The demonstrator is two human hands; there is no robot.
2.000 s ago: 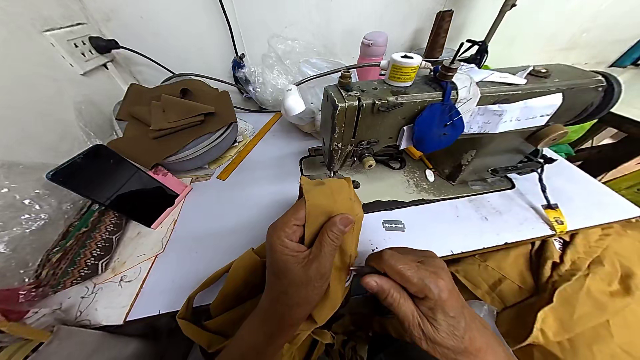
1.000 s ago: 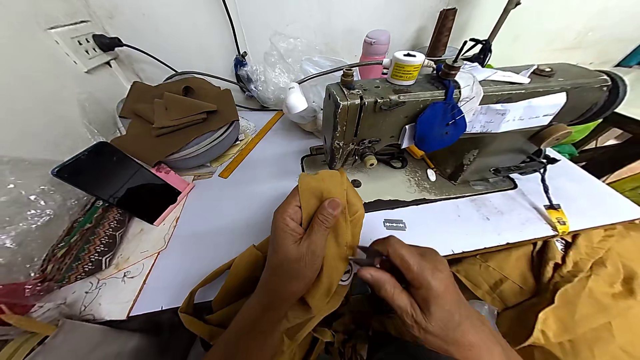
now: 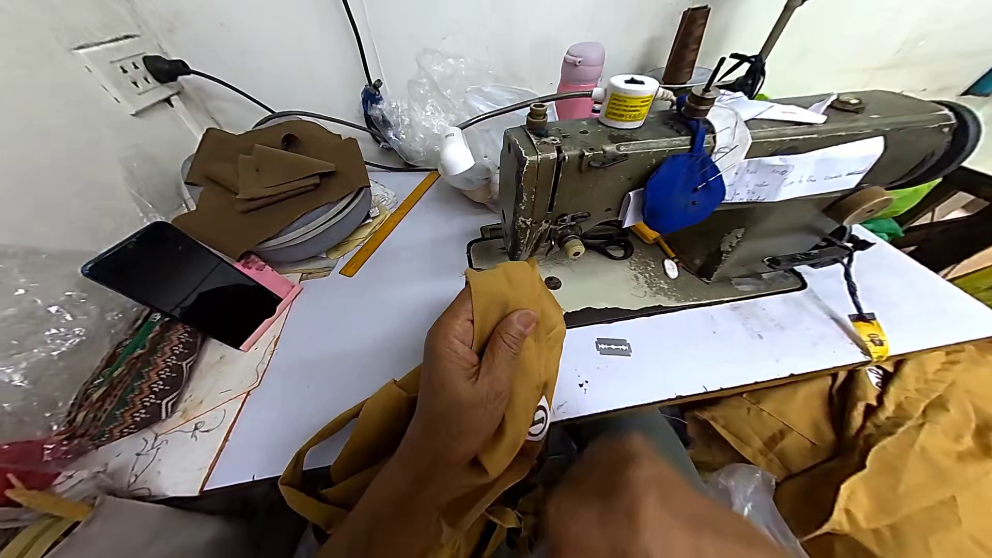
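My left hand point(image 3: 473, 380) grips a folded piece of mustard-brown cloth point(image 3: 515, 294) in front of the sewing machine point(image 3: 535, 194), thumb on top. A round white sticker point(image 3: 538, 419) bearing a mark sits on the cloth's right side, below the thumb. My right hand point(image 3: 628, 496) is a blur at the bottom, lower right of the cloth; its fingers and anything in them cannot be made out. A razor blade point(image 3: 613, 346) lies flat on the white table, right of the cloth. Straps of the same cloth hang left of my left wrist.
A phone point(image 3: 182, 283) leans on a pink stand at the left. Behind it, brown cloth pieces point(image 3: 263, 178) lie on a round grey object, beside a yellow ruler point(image 3: 387, 225). Black-handled scissors point(image 3: 608, 242) lie under the machine's arm. More mustard cloth point(image 3: 914, 449) is heaped at the lower right.
My right hand has moved down, away from the cloth's edge, where it held a small tool one second ago. The white sticker now shows more fully. My left hand keeps its grip.
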